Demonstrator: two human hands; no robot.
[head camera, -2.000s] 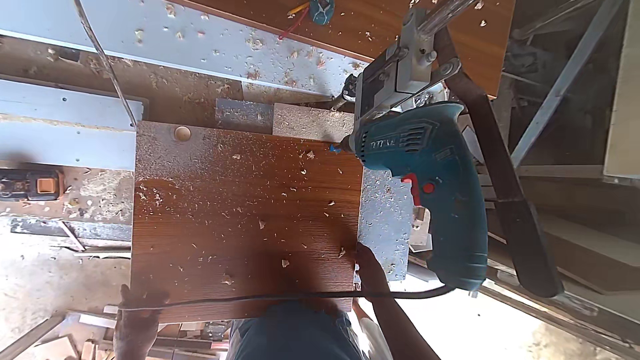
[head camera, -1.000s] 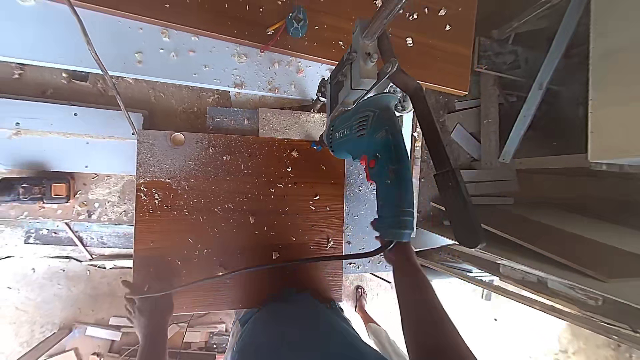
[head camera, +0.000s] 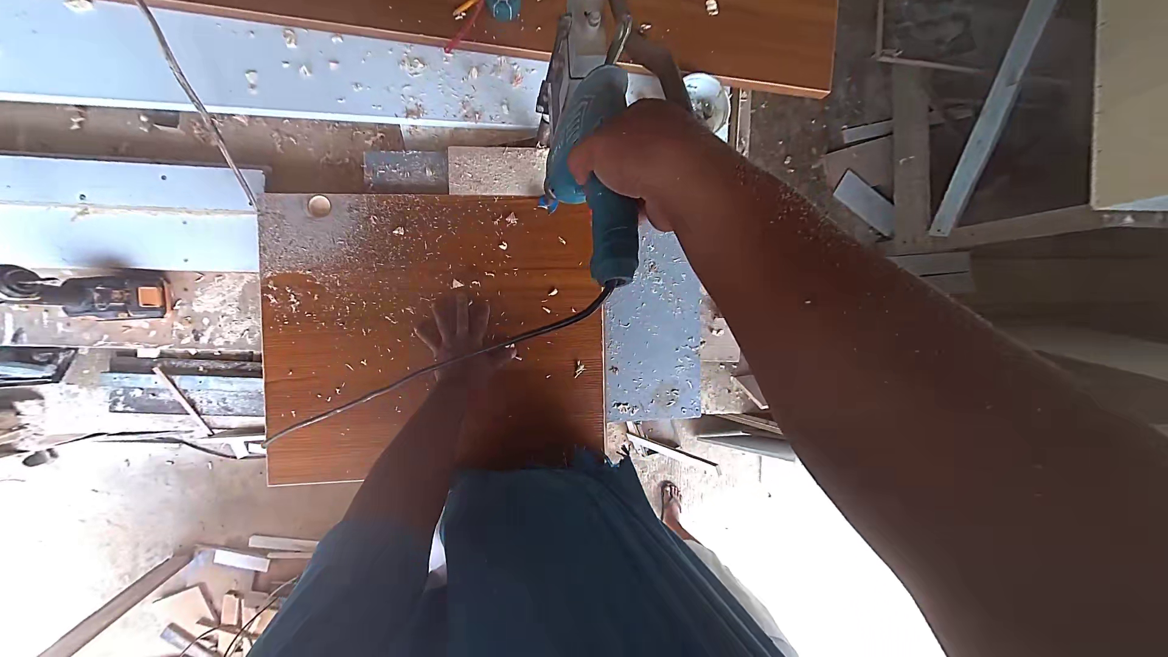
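A brown wood-grain board lies in front of me, strewn with wood chips, with a round hole near its far left corner. My left hand rests on the middle of it, fingers spread and holding nothing. Above its far right corner, my right hand is closed around a teal Makita electric drill in a metal stand. The drill's bit is hidden. Its black cord runs leftward over the board and past my left wrist.
A second brown board and a pale panel lie beyond. An orange-and-black cordless tool sits at left. A speckled grey board shows on the right. Offcuts litter the floor, and a framed panel stands at far right.
My right hand has moved up onto the drill's body from the lower end of its handle. My left hand has moved from the board's left edge to its middle.
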